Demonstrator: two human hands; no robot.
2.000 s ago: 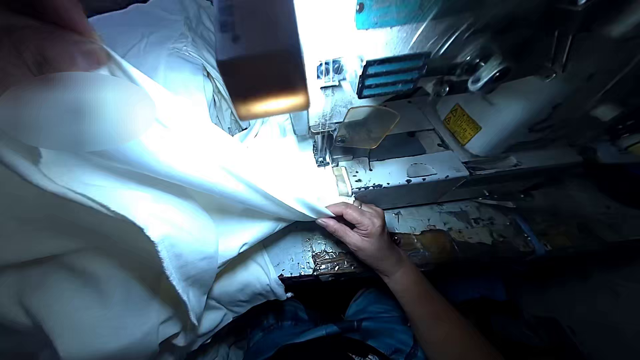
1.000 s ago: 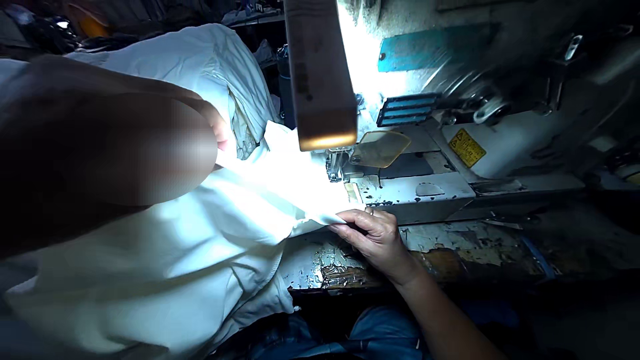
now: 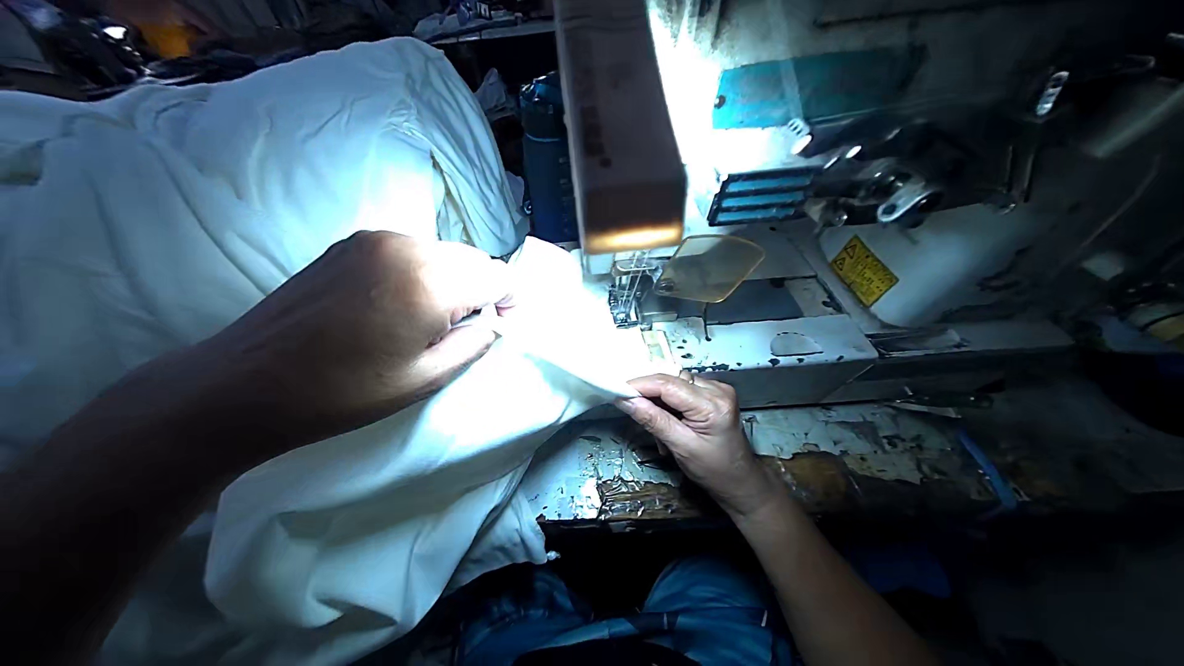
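White fabric spreads over the left side and reaches the needle area of an industrial sewing machine. My left hand pinches the fabric between thumb and fingers, left of the needles. At the front right corner of the cloth, my right hand grips its edge, just below the machine's bed. Bright light washes out the cloth between the two hands, so its edge near the presser foot is hard to make out.
A brown box-shaped part with a glowing lower end hangs above the needles. Behind it stands a dark blue bottle. A clear yellowish guard sits beside the needles. The worn table edge holds a blue strip at right.
My left hand has come from the upper left toward the needles, still with the fabric. My right hand keeps its hold on the cloth edge. The view has shifted somewhat.
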